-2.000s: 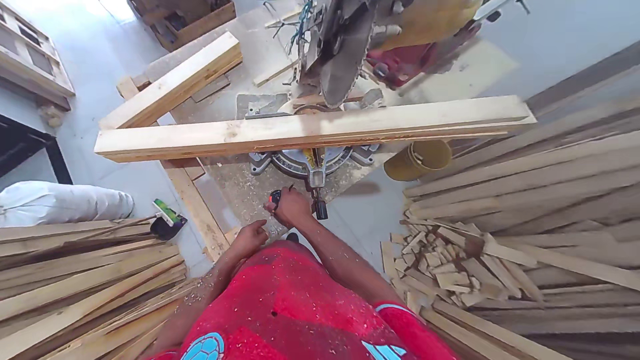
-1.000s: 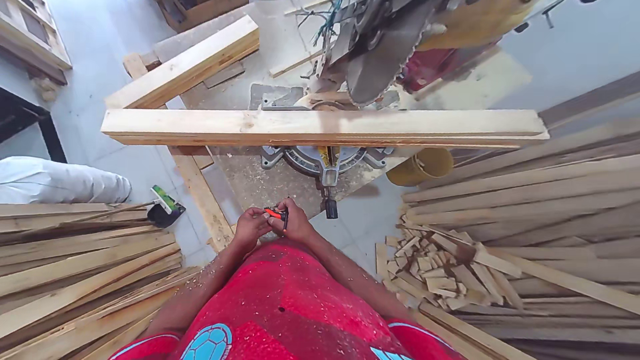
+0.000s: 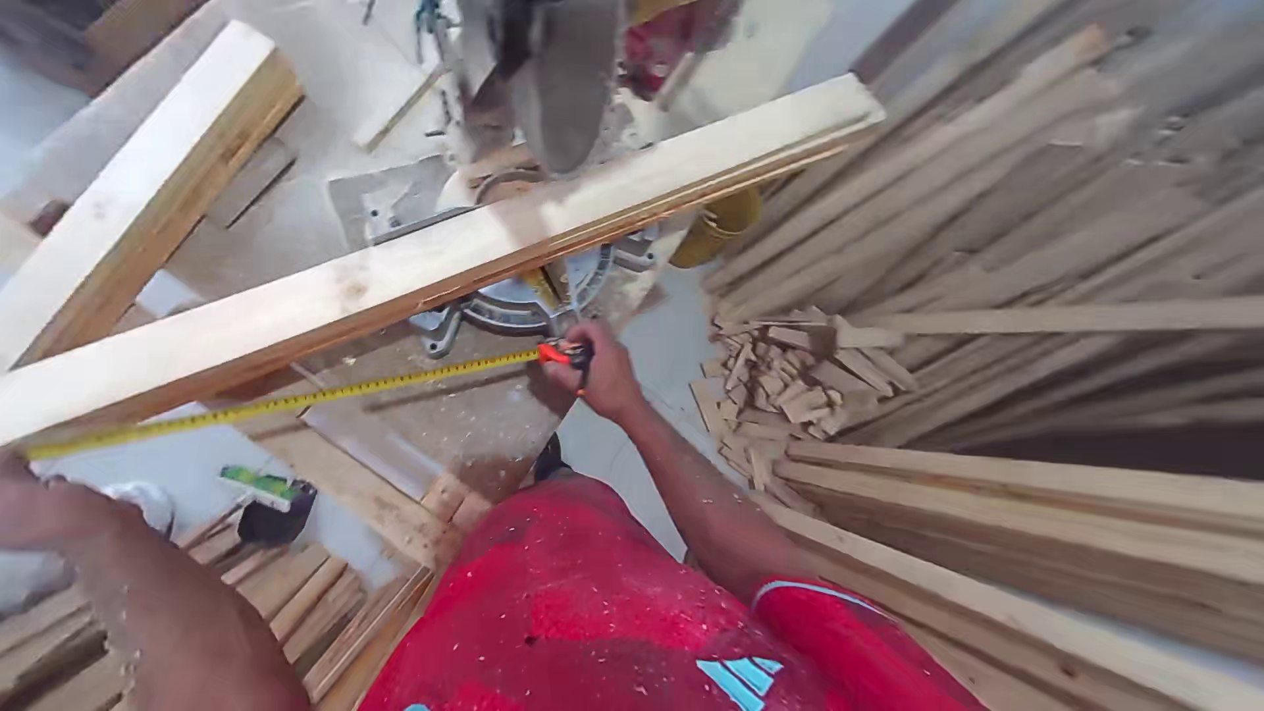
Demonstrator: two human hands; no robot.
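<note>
My right hand [image 3: 597, 370] grips the orange and black case of a tape measure [image 3: 561, 353], just in front of the miter saw's base [image 3: 523, 306]. The yellow tape blade [image 3: 296, 400] stretches from it to my left hand [image 3: 30, 504] at the left edge, whose fingers are blurred at the blade's end. A long stack of pale wooden boards [image 3: 395, 272] lies across the saw base, beyond the tape. The saw's round blade [image 3: 568, 99] stands raised behind the boards.
Another thick board [image 3: 128, 197] lies slanted at the upper left. Small wood offcuts [image 3: 790, 380] are heaped on the floor beside long stacked planks [image 3: 1027, 484] at right. A yellow bucket [image 3: 726, 222] stands behind the boards. A black container with a green item [image 3: 276, 504] sits at lower left.
The hands were together at the tape measure; now my left hand is far out to the left and the yellow blade is drawn out between them. The view has turned and moved closer.
</note>
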